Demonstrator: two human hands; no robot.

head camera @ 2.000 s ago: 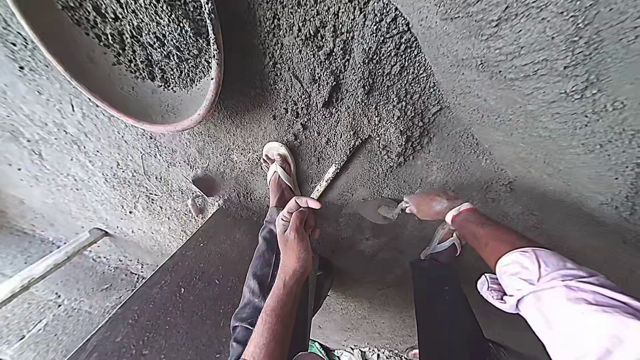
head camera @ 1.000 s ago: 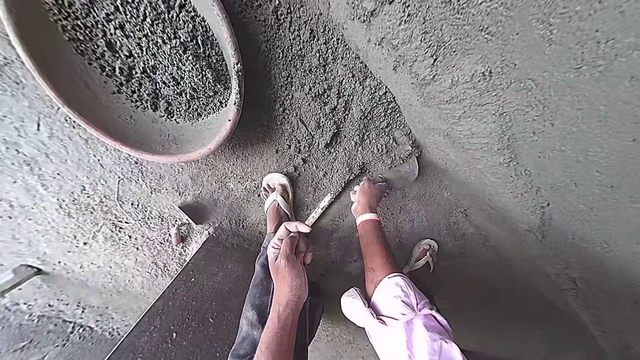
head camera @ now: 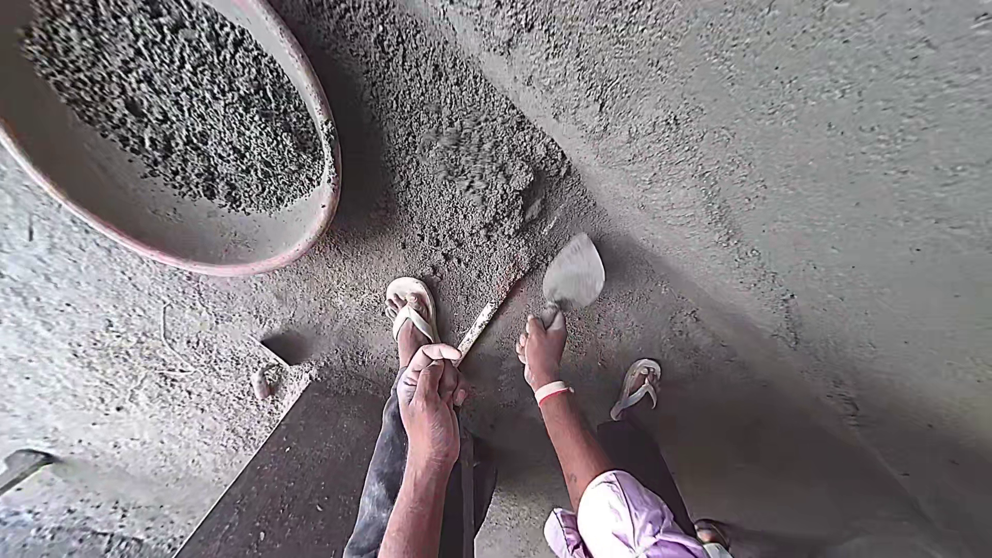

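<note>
My right hand (head camera: 545,350) grips the handle of a pointed metal trowel (head camera: 575,273), whose blade lies over the floor just right of a heap of grey mortar (head camera: 473,170). My left hand (head camera: 431,395) is closed round a narrow mortar-spattered stick (head camera: 477,332); its far end reaches the near edge of the heap. At upper left a wide pan (head camera: 225,240) holds more of the grey, grainy mix.
A dark flat board (head camera: 287,473) lies at lower left, with a small trowel-like piece (head camera: 288,346) by its corner. A rough grey wall (head camera: 814,194) rises at right. My sandalled feet (head camera: 411,310) stand before the heap. Another tool (head camera: 27,465) shows at far left.
My right hand first moved the trowel forward and left to the heap; now its blade points forward beside the heap. My left hand has kept hold of the stick. The view has shifted somewhat.
</note>
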